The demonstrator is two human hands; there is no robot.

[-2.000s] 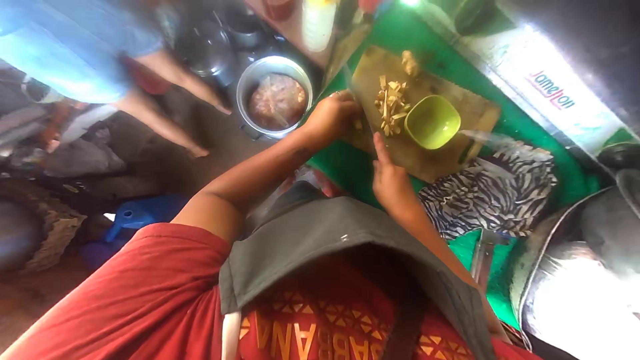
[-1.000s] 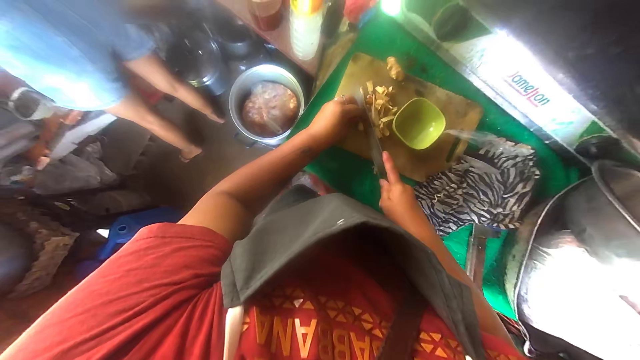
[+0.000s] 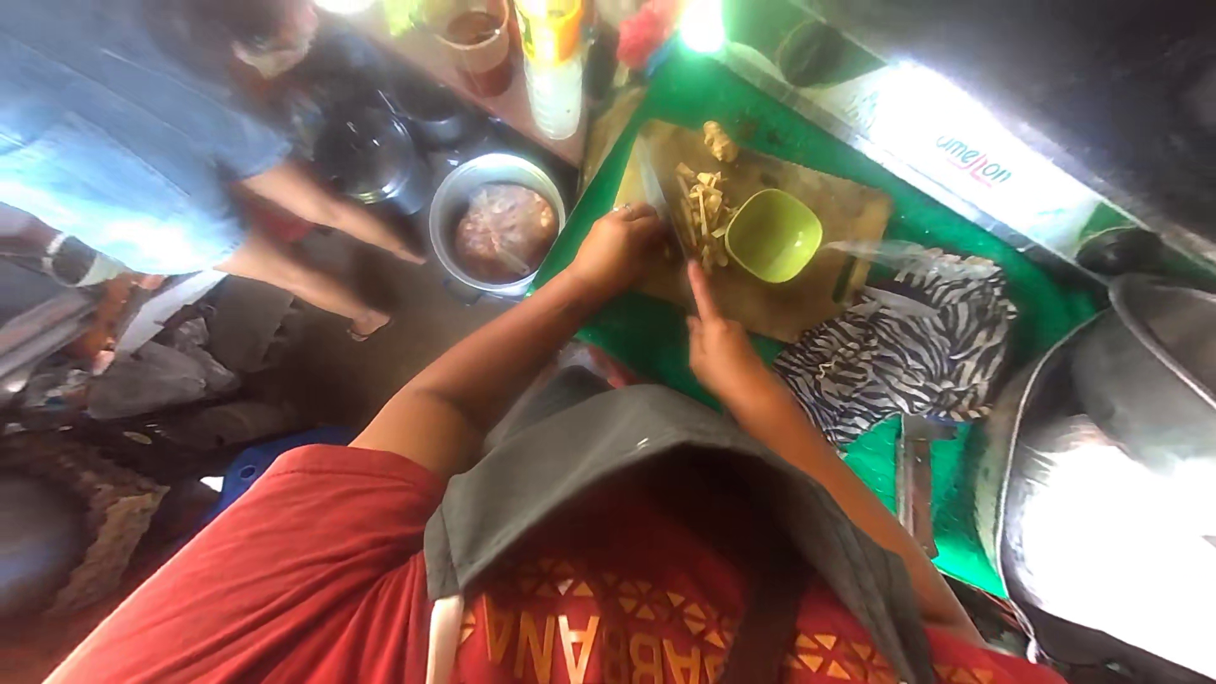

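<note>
My right hand [image 3: 724, 353] is shut on the handle of a kitchen knife [image 3: 667, 198], its index finger stretched along the blade. The blade lies over a wooden cutting board [image 3: 793, 309]. Beside the blade, my left hand [image 3: 619, 245] rests on the board's near left part with fingers bent; whatever is under them is hidden. Pale cut strips, apparently ginger [image 3: 705, 201], lie in a heap between the knife and a green square bowl [image 3: 774, 236]. An uncut knobbly root piece [image 3: 719, 142] sits at the board's far edge.
A pot [image 3: 442, 214] holding a plastic bag of what looks like meat stands left. Zebra-print cloth [image 3: 912, 332] lies right of the board on the green tabletop [image 3: 1045, 249]. A large metal pot [image 3: 1012, 475] is far right. Another person [image 3: 123, 142] stands at the left.
The knife's blade, not plain two seconds ago, shows beside my left hand in both later frames. The other person's arm and foot have shifted a little.
</note>
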